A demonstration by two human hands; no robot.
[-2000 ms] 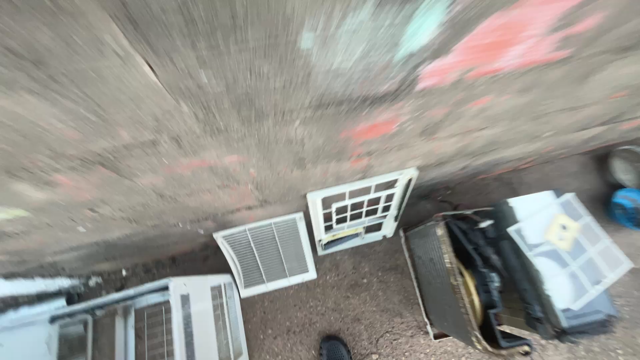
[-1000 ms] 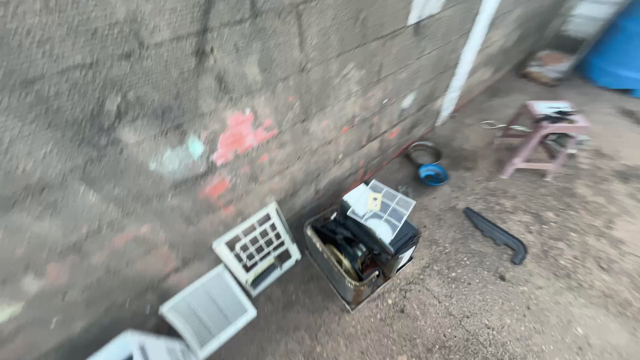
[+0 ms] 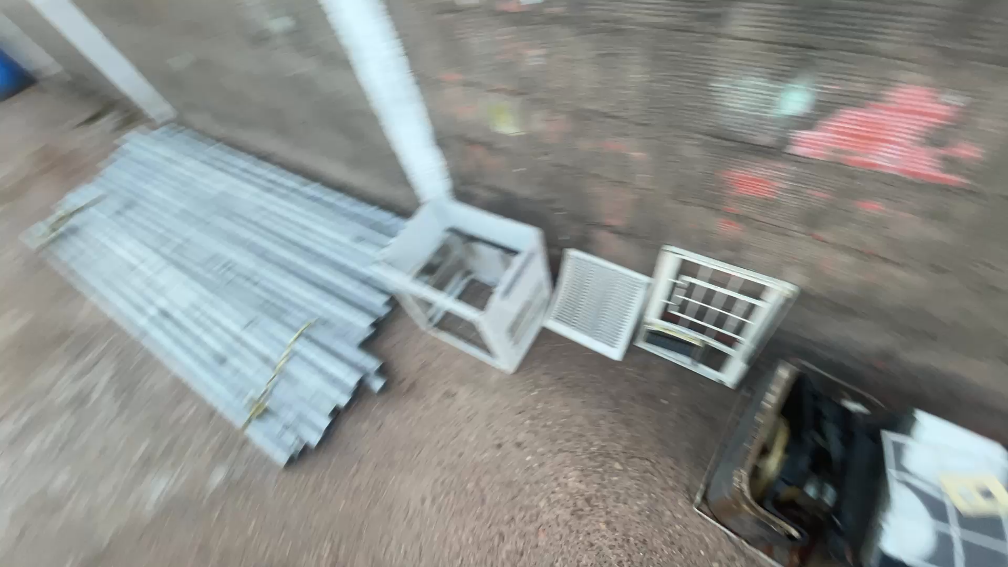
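Neither my left hand nor my right hand shows in the head view. An open white casing stands on the ground near the wall. To its right a white louvred grille leans at the wall's foot, and beside that is a white frame with crossbars. At the lower right sits a worn metal housing with dark parts inside. A white-framed mesh filter lies on top at its right side, cut off by the picture's edge. Motion blurs the view.
A stack of long grey metal profiles, tied with cord, lies at the left alongside the wall. The stained block wall runs across the back, with a white painted stripe. Part of a blue object shows at the far left.
The view has swung left. The metal profiles have come into view; the pink stool and black curved piece seen one second ago are out of it.
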